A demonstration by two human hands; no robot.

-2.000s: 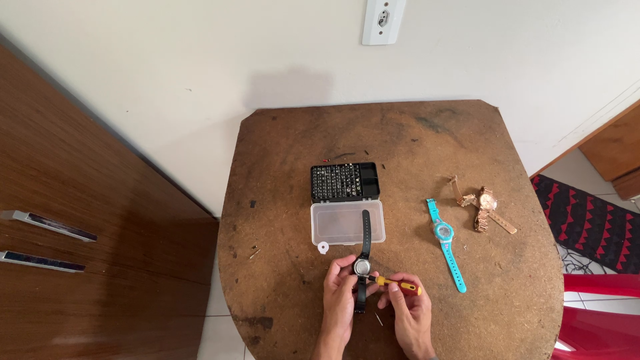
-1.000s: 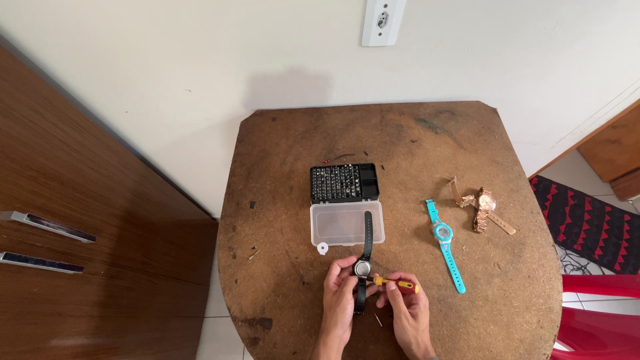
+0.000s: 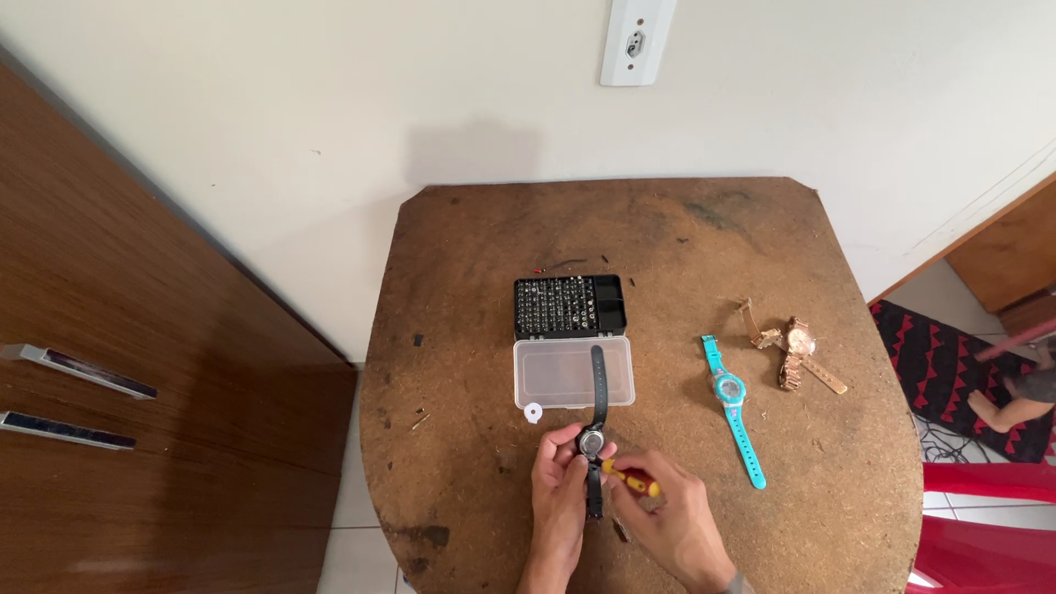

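My left hand [image 3: 559, 495] holds a wristwatch with a black strap [image 3: 591, 443] near the table's front edge, its case between thumb and fingers. One strap half reaches up over the clear lid; the other hangs down beside the palm. In my right hand [image 3: 672, 503] is a small screwdriver with a yellow and red handle [image 3: 634, 478], its front end at the lower side of the watch case. The fingers hide its tip. Just beyond stands an open parts box [image 3: 559, 305] with many tiny metal pieces, its clear plastic lid [image 3: 553, 371] laid toward me.
A turquoise watch [image 3: 729, 388] lies right of my hands, with a rose-gold watch [image 3: 799, 342] and a gold-toned band [image 3: 752, 326] beyond. A small white disc [image 3: 533, 412] is by the lid. Thin bits are scattered on the brown table [image 3: 462, 247]. At far right, a person's foot [image 3: 990, 411] is over a patterned rug.
A person's foot and limb have come into view at the far right, over the rug. My hands stay at the watch, with the screwdriver handle now tilted further down to the right.
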